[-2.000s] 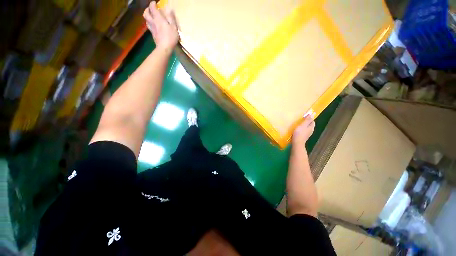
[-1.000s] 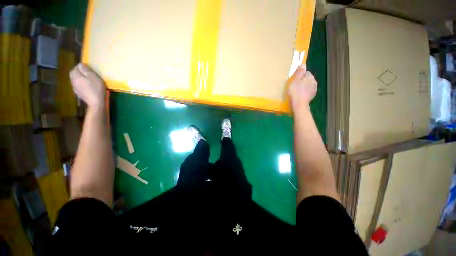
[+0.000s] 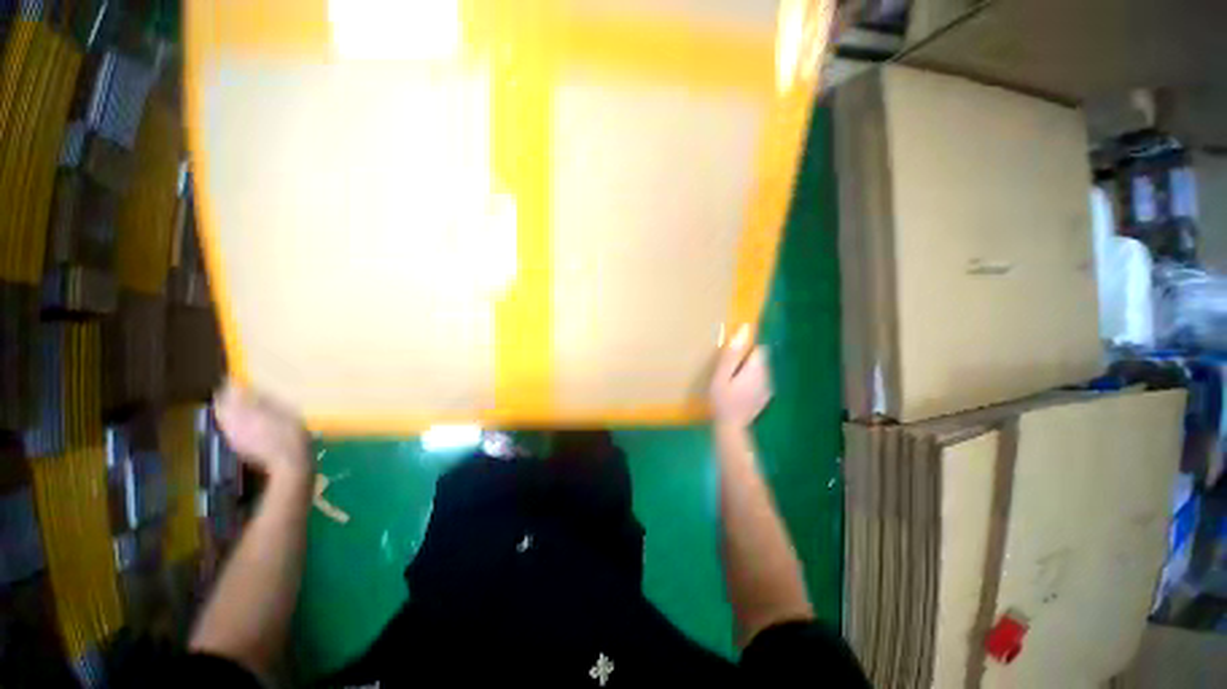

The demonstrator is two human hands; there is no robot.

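Note:
The large brown shipping carton [image 3: 646, 242] has yellow-orange tape along its edges and crossing its face. It is held up in front of me, and its top is cut off by the picture's edge. My left hand [image 3: 263, 424] grips its near left corner. My right hand [image 3: 740, 386] grips its near right corner. Both hands are bare and a little blurred, and their fingers are partly hidden at the carton's edges. Bright glare covers part of the carton's face.
Flattened cartons [image 3: 996, 242] stand in stacks on the right, with a red tape dispenser [image 3: 1005, 638] on the lower one. Bundled goods with yellow bands [image 3: 74, 498] line the left. A cardboard scrap [image 3: 327, 501] lies on the green floor [image 3: 673, 538].
The carton has swung from the upper right to straight ahead, then come lower and nearer in view, covering my shoes. Both hands have kept hold. The stacks on the right show more fully.

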